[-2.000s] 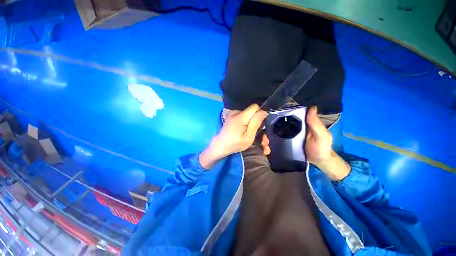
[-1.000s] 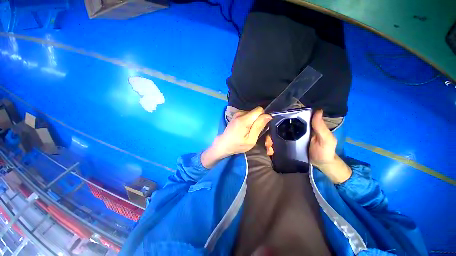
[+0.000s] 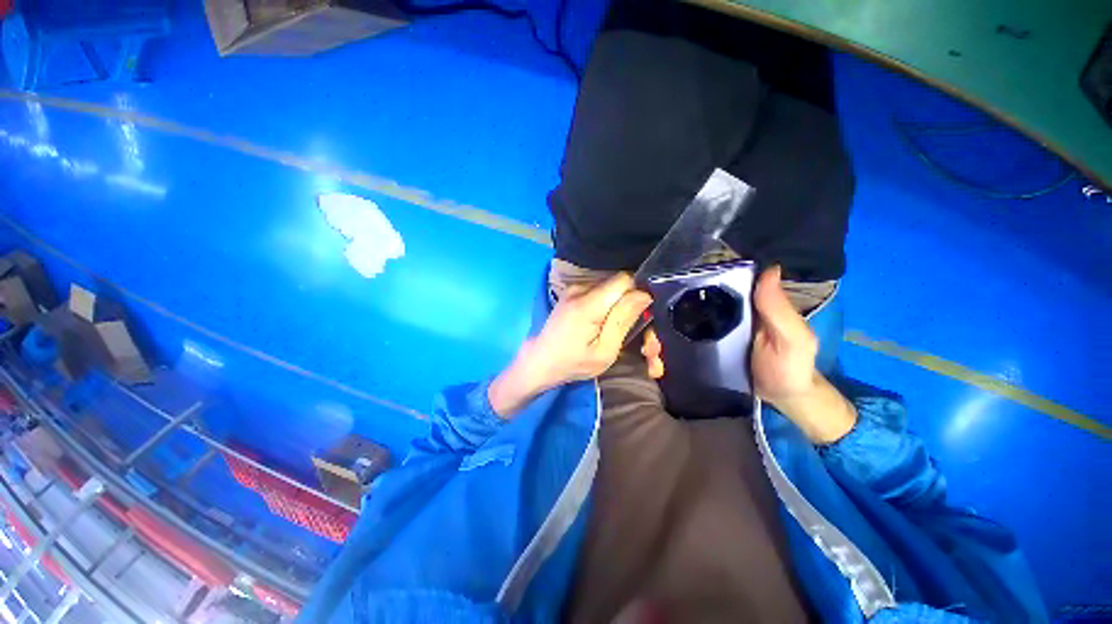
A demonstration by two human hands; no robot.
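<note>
A smartphone [image 3: 711, 366] lies back up over my lap, its large round black camera ring at the end away from me. My right hand [image 3: 788, 347] holds its right edge. My left hand [image 3: 583, 332] is at its upper left corner and pinches a clear plastic strip [image 3: 699, 222]. The strip slants up and right past the phone's top edge over my dark trousers. A small red spot [image 3: 648, 313] shows by my left fingertips. Fingertips also show at the phone's left edge; what is under the phone is hidden.
The green bench edge [image 3: 927, 88] crosses the upper right. A carton [image 3: 299, 24] stands on the blue floor at the upper left, with a black cable [image 3: 488, 14] beside it. Racks, a red basket [image 3: 287, 494] and more cartons [image 3: 104, 335] are at the lower left.
The strip's far end has swung slightly left and now looks brighter. My left fingers have shifted slightly, and the red spot now shows. My right hand keeps its hold on the phone.
</note>
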